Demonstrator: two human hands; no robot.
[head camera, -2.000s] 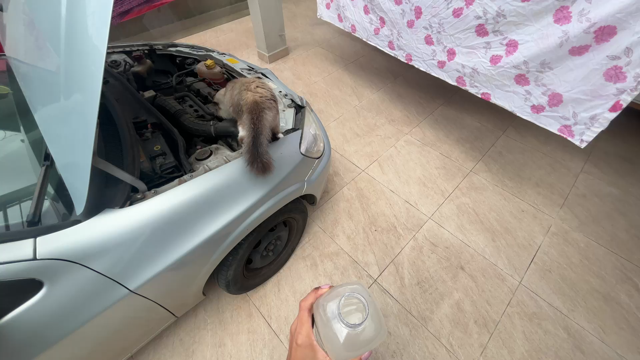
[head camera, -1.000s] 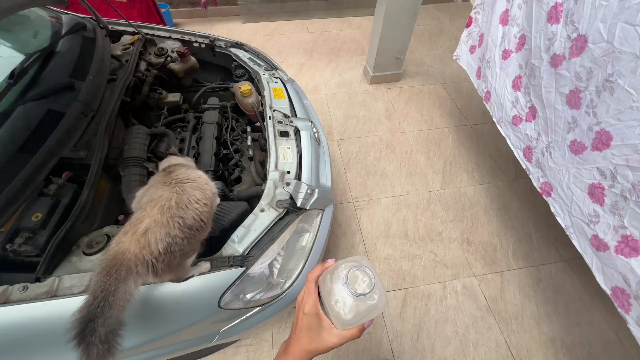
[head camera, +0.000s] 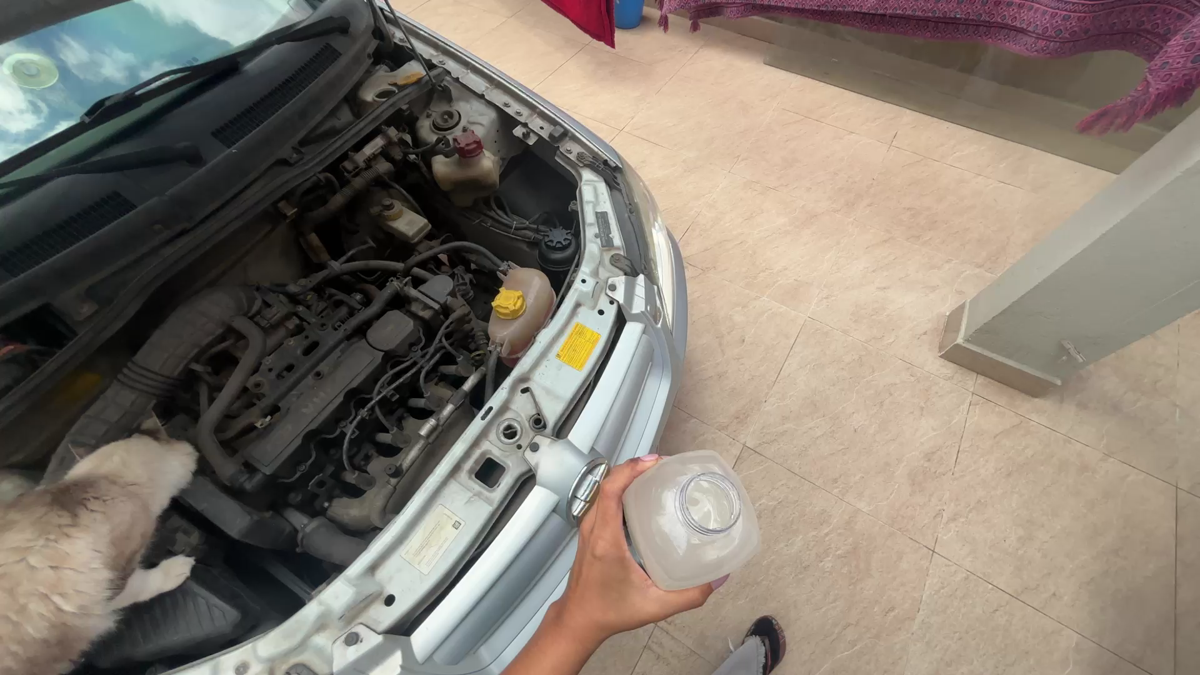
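My left hand (head camera: 614, 553) grips a translucent square plastic or glass bottle (head camera: 656, 487) from its left side. The bottle's open, round mouth faces up toward me, and clear liquid seems to show inside. Bottle and hand are above the car's front bumper edge and the tiled floor. To their left lies the open engine bay, with its dark engine (head camera: 328, 403) and a coolant expansion tank (head camera: 527, 314) under a yellow cap (head camera: 508, 303). Farther back is another reservoir (head camera: 466, 173) with a dark red cap. My right hand is out of view.
A long-haired cat (head camera: 84, 544) leans into the engine bay at lower left. A hood prop rod (head camera: 410, 42) rises at the back. At right stands a grey pillar (head camera: 1087, 272), with a fringed purple cloth (head camera: 900, 19) beyond. A sandalled foot (head camera: 769, 642) shows at the bottom edge.
My view has come closer to the engine bay and swung across its front. The bottle stays in my left hand. Its position has shifted from beside the front wheel to the front of the car.
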